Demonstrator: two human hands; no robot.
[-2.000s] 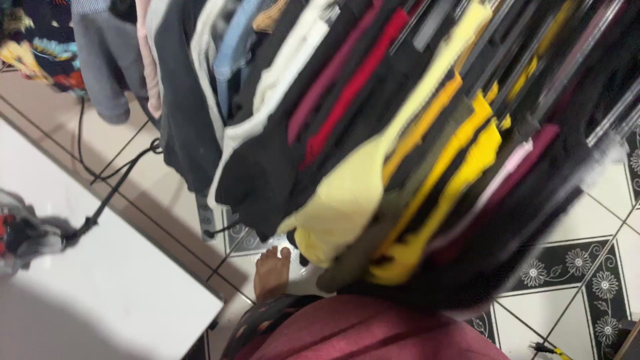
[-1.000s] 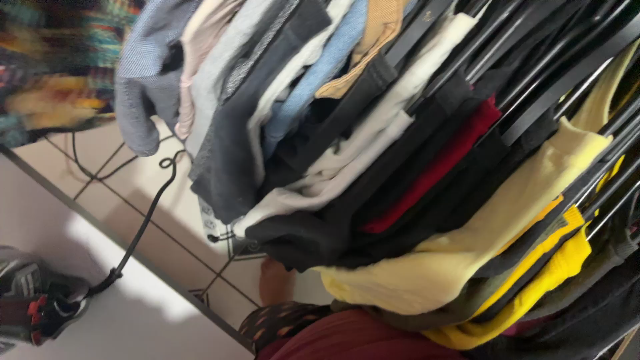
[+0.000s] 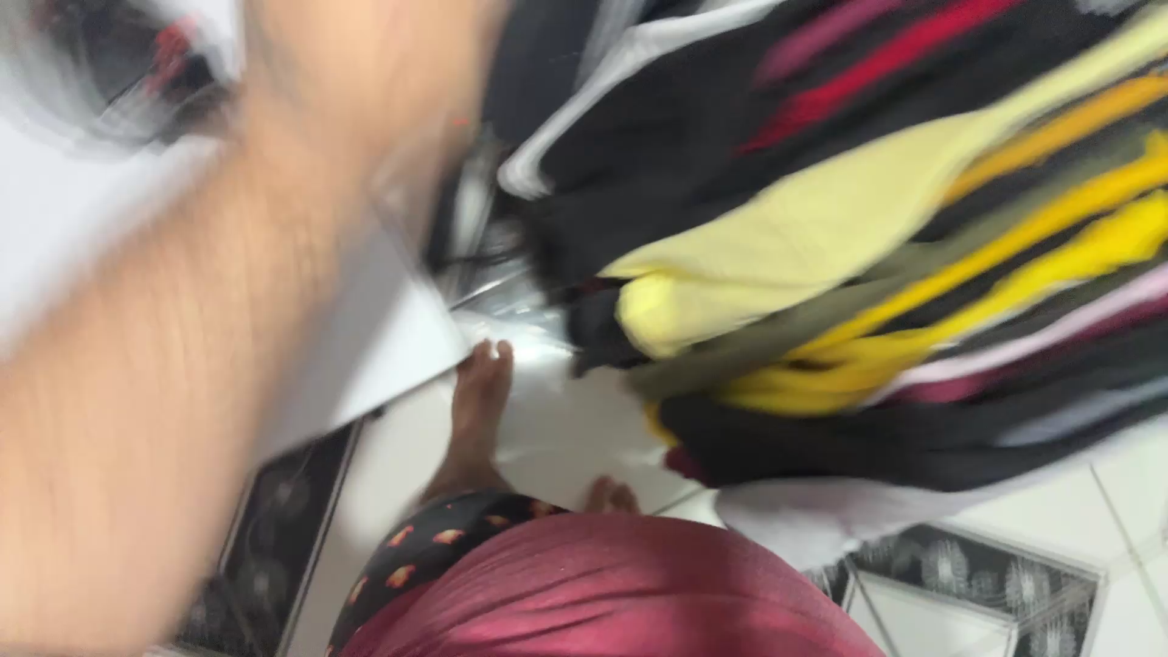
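My left forearm crosses the left side of the view, badly blurred, and the hand at its end lies beyond the top edge or is too blurred to make out. My right hand does not show. Right of the forearm hangs a dense row of clothes: a white-edged black garment (image 3: 639,137), a pale yellow garment (image 3: 803,228), a bright yellow garment (image 3: 1031,265) and a white garment (image 3: 803,520) at the near end. Whether the left hand touches any of them cannot be seen.
A white tabletop (image 3: 383,338) with a sharp corner lies under the forearm, with a blurred dark and red object (image 3: 155,82) on it. Below are my bare foot (image 3: 479,392) and the tiled floor (image 3: 1086,484) with dark patterned tiles.
My left forearm has come into view over the tabletop; neither earlier frame shows it. The view has shifted, and the dark hook-ended cord or wire by the table is no longer distinct.
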